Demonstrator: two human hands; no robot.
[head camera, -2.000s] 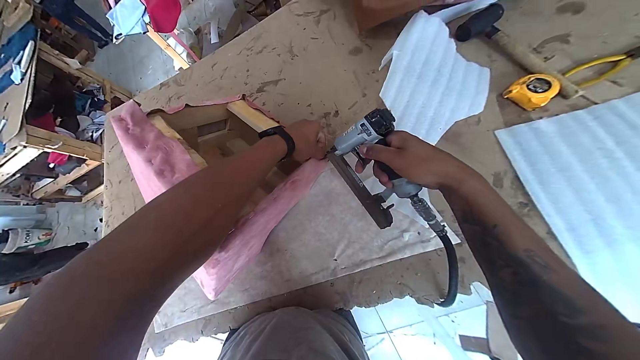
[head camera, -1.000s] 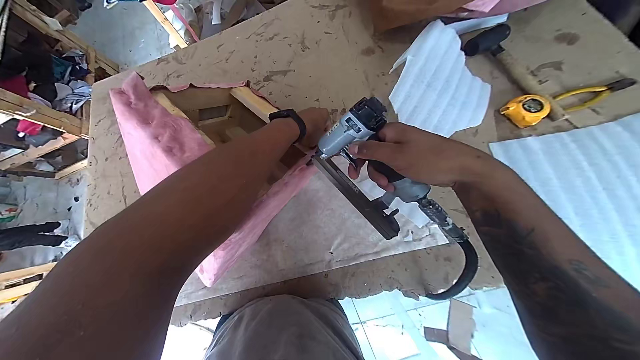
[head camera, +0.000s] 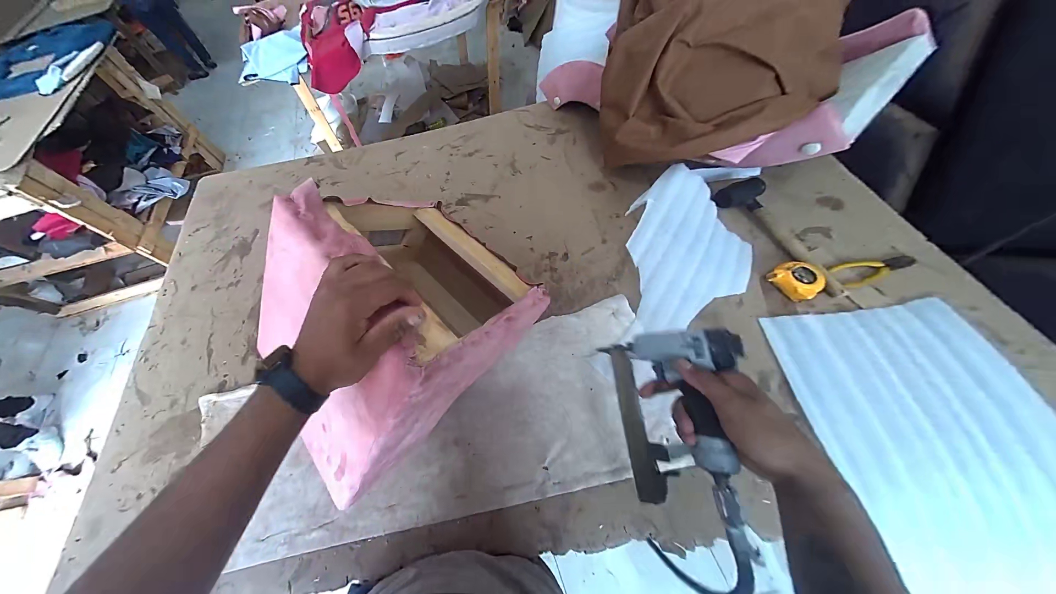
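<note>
A wooden frame (head camera: 474, 247) covered on its outer sides with pink fabric (head camera: 301, 272) lies on the table, its hollow inside facing up. My left hand (head camera: 351, 322), with a dark band on the wrist, rests on the near left edge of the frame, fingers curled over the pink fabric and the wood; how firmly it grips is not clear. In my right hand (head camera: 734, 412) is a pneumatic staple gun (head camera: 689, 351), with its nose pointing left toward the frame but apart from it. An air hose (head camera: 730, 520) runs down from its handle.
Off-white cloth (head camera: 528, 429) lies under the frame. White foam sheets (head camera: 916, 429) (head camera: 689, 247), a hammer (head camera: 771, 223), a yellow tape measure (head camera: 796, 280) and yellow-handled pliers (head camera: 866, 268) lie at the right. Brown fabric (head camera: 718, 74) covers a pink piece at the back. Wooden shelving (head camera: 91, 210) stands left.
My right hand has drawn the staple gun away from the frame, to the right. My left hand has moved from the frame's right corner to its near left edge. The view has shifted.
</note>
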